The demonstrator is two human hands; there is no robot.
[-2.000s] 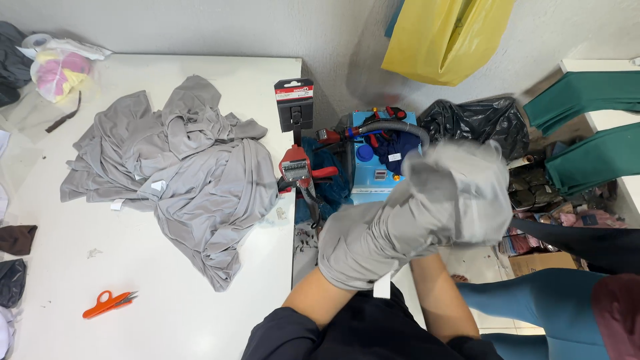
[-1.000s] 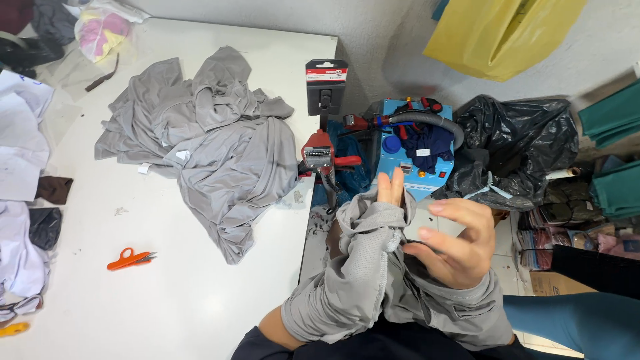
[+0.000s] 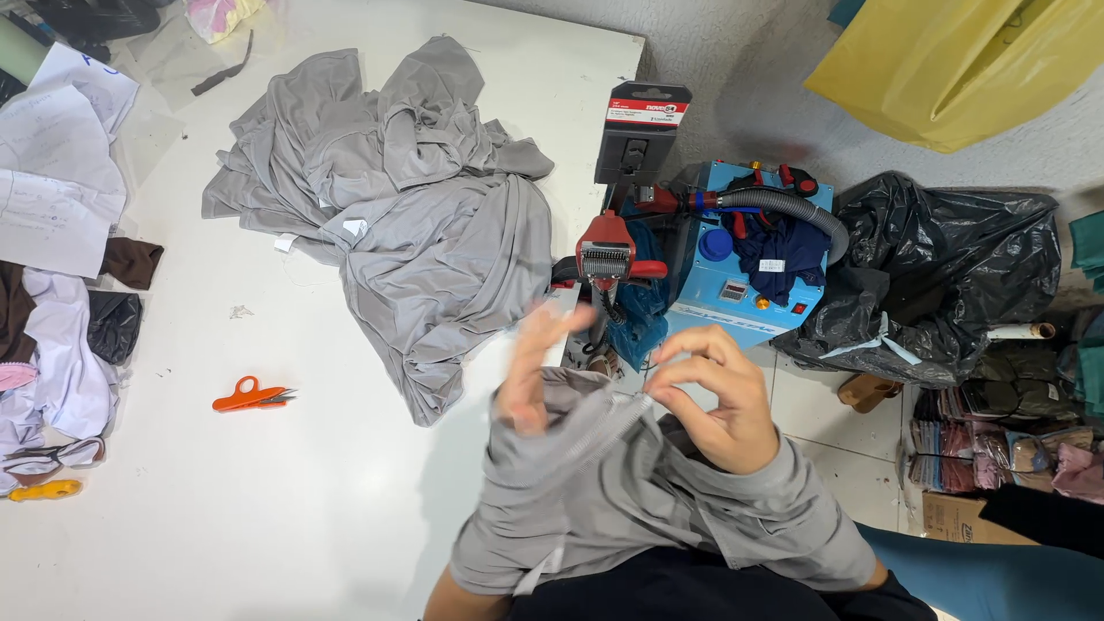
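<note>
A grey stretch-fabric garment [image 3: 621, 483] is drawn over both my forearms, and a seam crosses it between my hands. My right hand [image 3: 720, 397] pinches the edge near this seam between thumb and fingers. My left hand [image 3: 539, 371], blurred, has its fingers spread at the garment's other side; whether it touches the cloth is unclear. A crumpled pile of grey garments [image 3: 414, 198] with small white labels lies on the white table [image 3: 285, 509]. Orange-handled thread snips [image 3: 250, 395] lie on the table left of the pile.
Beyond my hands, a red clamp-like device [image 3: 606, 250] stands at the table's edge. Behind it are a blue machine [image 3: 733, 267] with a hose and a black plastic bag [image 3: 949, 250]. Papers [image 3: 60, 181] and white cloth [image 3: 73, 354] lie at left. Folded garments [image 3: 992, 440] are stacked at right.
The grey garment, bunched around my hands before, is now spread between my forearms. My hands have come out of the cloth and moved apart. The pile and snips lie unchanged.
</note>
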